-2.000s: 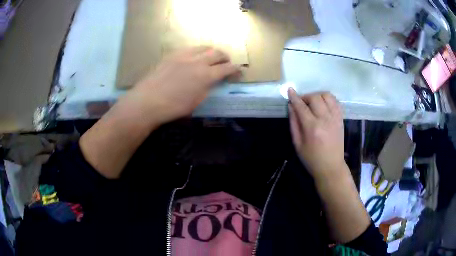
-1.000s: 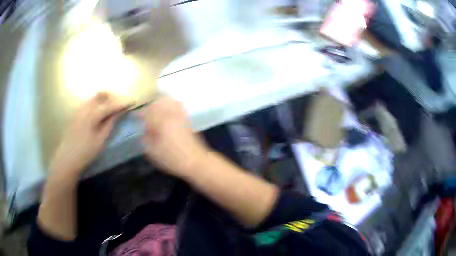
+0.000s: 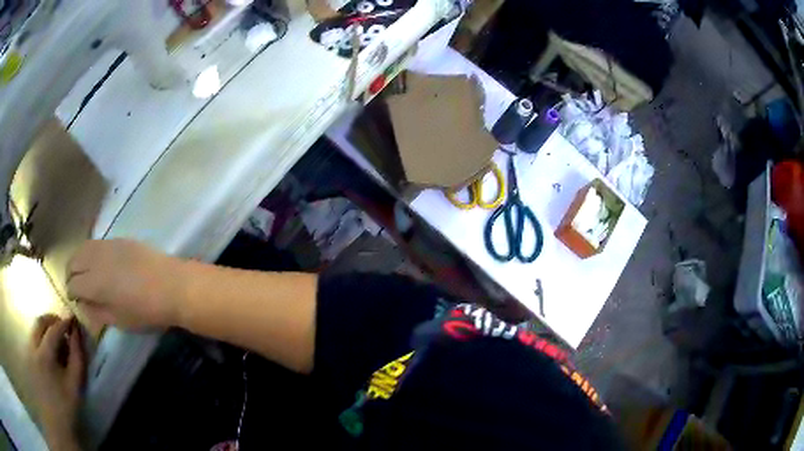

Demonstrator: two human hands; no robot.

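The tan garment panel (image 3: 66,189) lies on the white machine table at the far left, partly under bright lamp glare. My right hand (image 3: 128,284) is at the panel's near edge, its fingers curled close to the glare; whether they pinch the cloth is not clear. My left hand (image 3: 60,357) is lower at the left, fingers bent over the cloth beside the right hand, partly in shadow. The needle area (image 3: 22,238) shows small dark metal parts, unclear in the glare.
The side table (image 3: 564,308) holds stacked brown pocket pieces (image 3: 445,128), yellow-handled scissors (image 3: 480,192), teal scissors (image 3: 514,233), thread cones (image 3: 513,121) and an orange-brown box (image 3: 591,220). Bobbins (image 3: 357,33) lie in a dark tray. A white scrap (image 3: 206,82) is on the machine table.
The view has swung right, bringing the side table to the middle and the panel and hands to the left edge. Two seconds ago my right hand was apart from the panel; now both hands are at it.
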